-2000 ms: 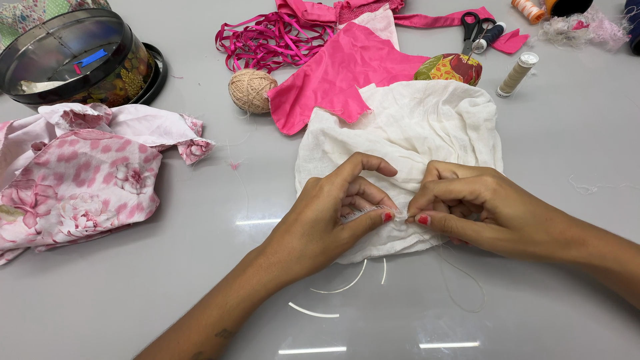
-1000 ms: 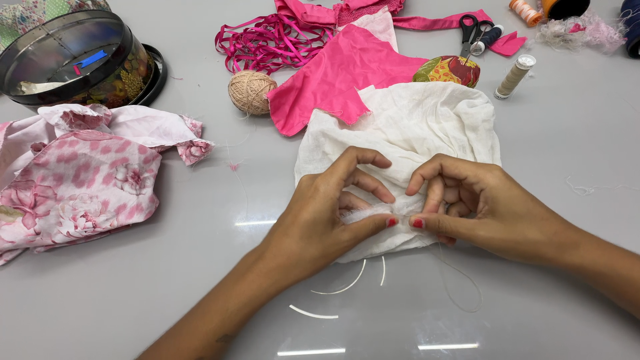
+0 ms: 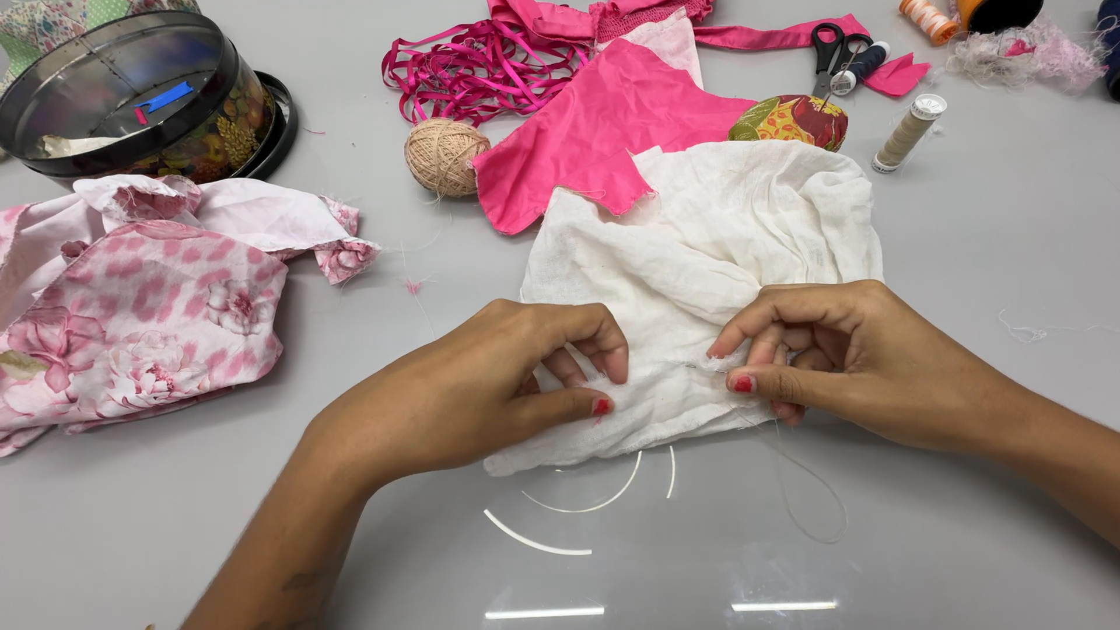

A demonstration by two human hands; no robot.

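A crumpled white cloth [image 3: 665, 271] lies in front of me with both hands at its near edge. My right hand [image 3: 814, 359] pinches a sewing needle [image 3: 704, 367] between thumb and forefinger, over a bit of the white fabric. A thin thread [image 3: 818, 490] loops down from below that hand onto the table. My left hand [image 3: 534, 385] is over the cloth's left part, its thumb and forefinger apart; whether its other fingers hold fabric is hidden. Bright pink fabric [image 3: 612, 114] lies just beyond the white cloth, partly under a patterned pincushion [image 3: 787, 122].
Pink floral fabric [image 3: 157, 315] and a round tin [image 3: 201, 114] are at left. A yarn ball [image 3: 444, 157] and magenta ribbons [image 3: 490, 66] lie beyond. Scissors [image 3: 827, 57], a dark thread spool [image 3: 862, 68], a beige thread spool [image 3: 910, 133] and fluffy scraps [image 3: 1032, 57] sit at right.
My hands have moved apart, the left one leftward. The thumb and forefinger of my left hand, close together on the cloth before, are now spread. More of the white cloth shows between the hands.
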